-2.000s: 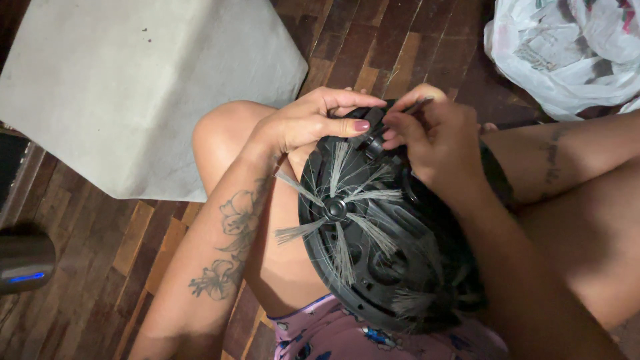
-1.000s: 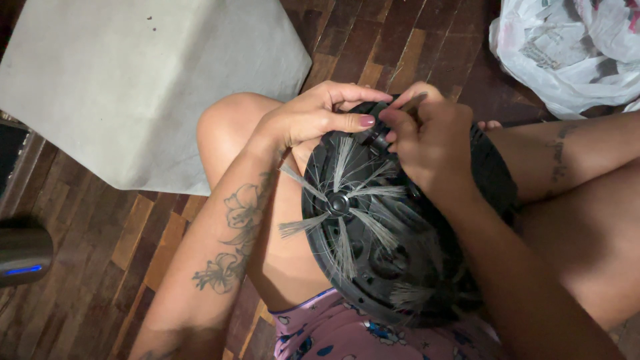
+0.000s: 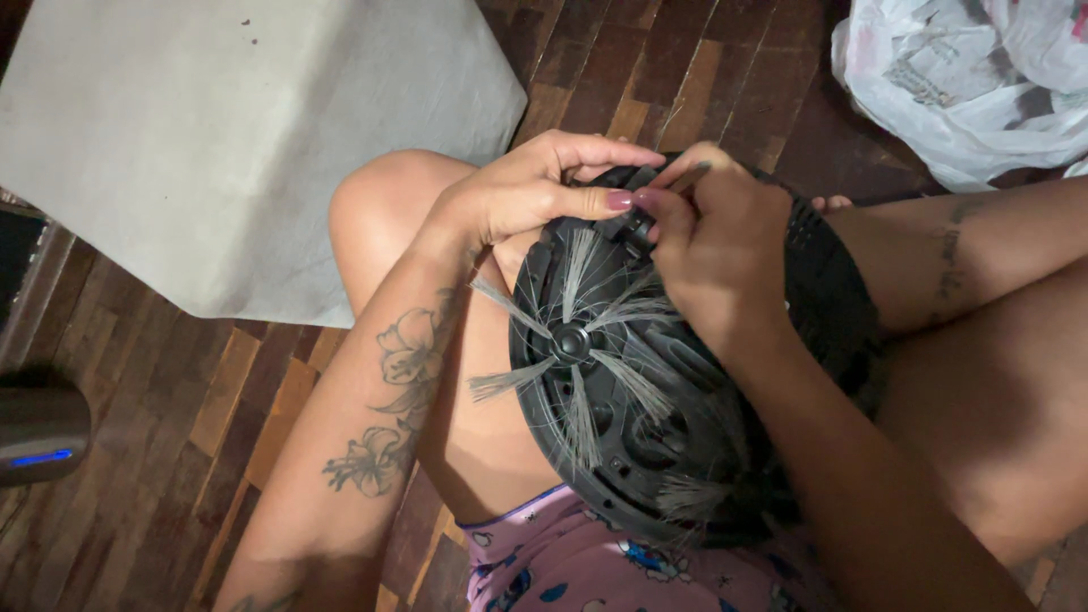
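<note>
A round black robot vacuum cleaner rests upside down on my lap, its underside facing up. A side brush with several tufts of grey bristles sits at its left part, and more bristles show at the lower edge. My left hand grips the far rim, its thumb beside a small black caster wheel. My right hand has thumb and index finger pinched together near that wheel, touching or almost touching my left thumb. Whether a small thing is between those fingertips cannot be seen.
A grey upholstered block stands on the wooden parquet floor at the upper left. White plastic bags lie at the upper right. A dark cylinder with a blue light is at the left edge. My crossed legs surround the vacuum.
My right hand's fingertips have shifted slightly around the caster wheel. My left hand keeps its hold on the rim, and the vacuum stays on my lap.
</note>
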